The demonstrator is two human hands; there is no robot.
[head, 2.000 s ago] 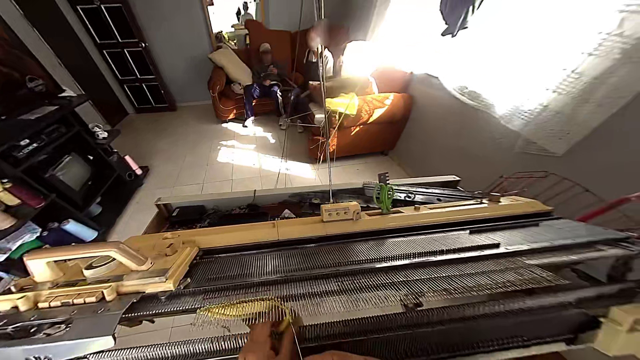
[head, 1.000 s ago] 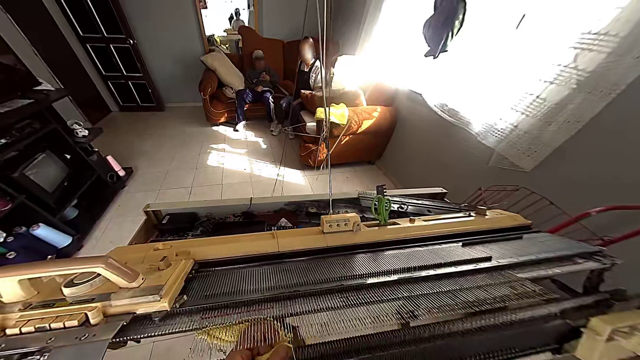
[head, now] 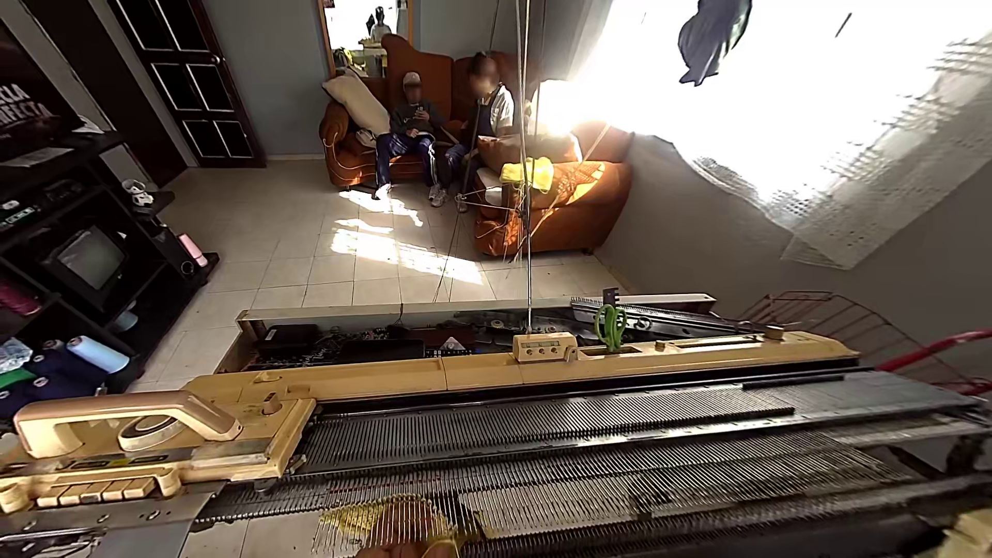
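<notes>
A hand, apparently my left hand (head: 407, 531), shows in part at the bottom edge, with fingers behind and below the needles of the knitting machine. It is against the yellow knitted fabric (head: 353, 521) that hangs among the needles; its grip is hidden. A yellow strand runs beside the fingertips. My right hand cannot be made out. The needle bed (head: 542, 426) stretches across the view, with a lower row of metal needles (head: 573, 496) in front. At the left end sits the beige carriage (head: 256, 457) with its handle (head: 116, 411).
Behind the needle bed are a beige row counter (head: 545, 348) and green-handled scissors (head: 611, 327). Thin yarn strands rise from there. Two people sit on an orange sofa (head: 589, 201). Yarn cones (head: 97, 354) stand at left; a red metal rack (head: 814, 318) is at right.
Two seconds ago part of a second hand showed at the bottom edge, right of the first; it is not distinguishable now. The first hand's fingers now show through the needles.
</notes>
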